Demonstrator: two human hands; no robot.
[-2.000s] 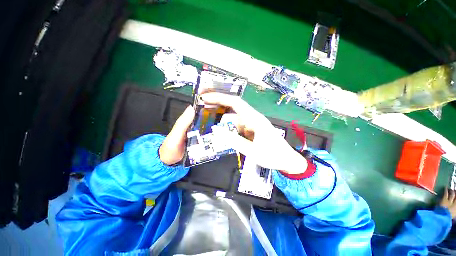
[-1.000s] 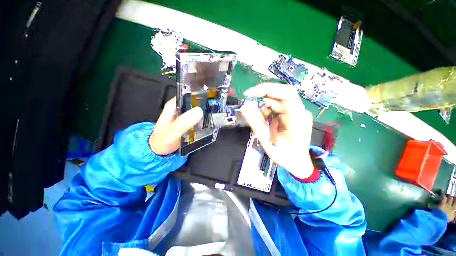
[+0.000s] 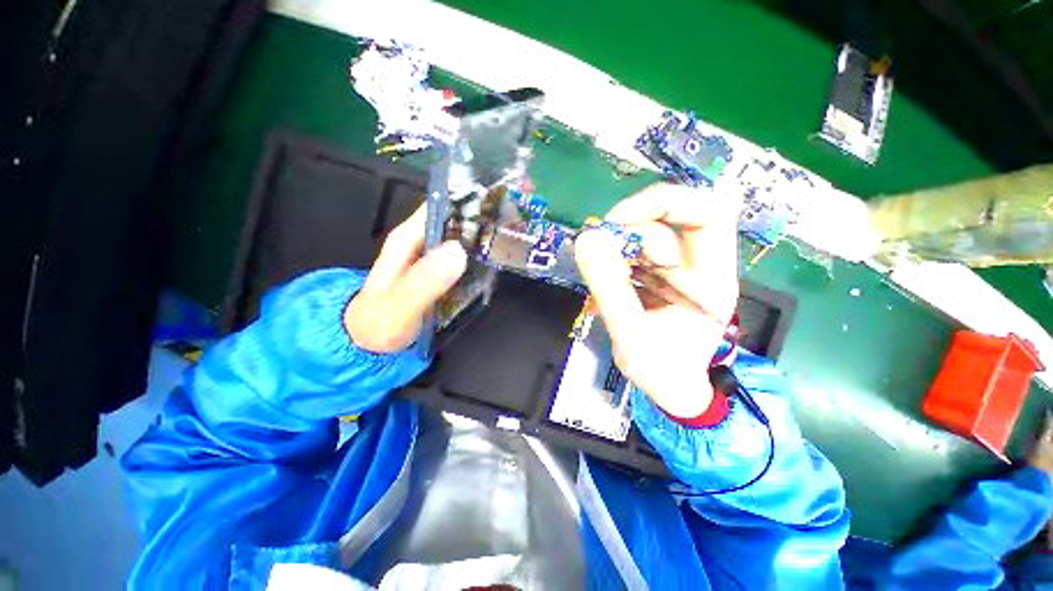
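Note:
My left hand (image 3: pixel 404 289) grips the phone mid-frame (image 3: pixel 476 173) near its lower end, tilted so that its dark edge faces left. My right hand (image 3: pixel 670 283) pinches the main board (image 3: pixel 531 248), a blue-dark board with a silver shield. The board's left end is at the open inner side of the frame; whether it touches the frame is unclear. A second phone frame (image 3: pixel 595 387) lies in the black tray (image 3: pixel 497 369) below my hands. A red wrist strap (image 3: pixel 707 406) with a dark cord is at my right wrist.
Board piles lie at the white strip (image 3: pixel 508 52), silvery-white on the left (image 3: pixel 398 98) and blue-dark on the right (image 3: pixel 684 148). Another phone frame (image 3: pixel 857 104) is at the upper right. A yellowish post (image 3: pixel 970 219), a red bin (image 3: pixel 981 387) and another person's blue sleeve (image 3: pixel 981 525) are on the right.
The main board has come out from over the frame to its right, held by my right hand. My left hand has turned the frame more edge-on.

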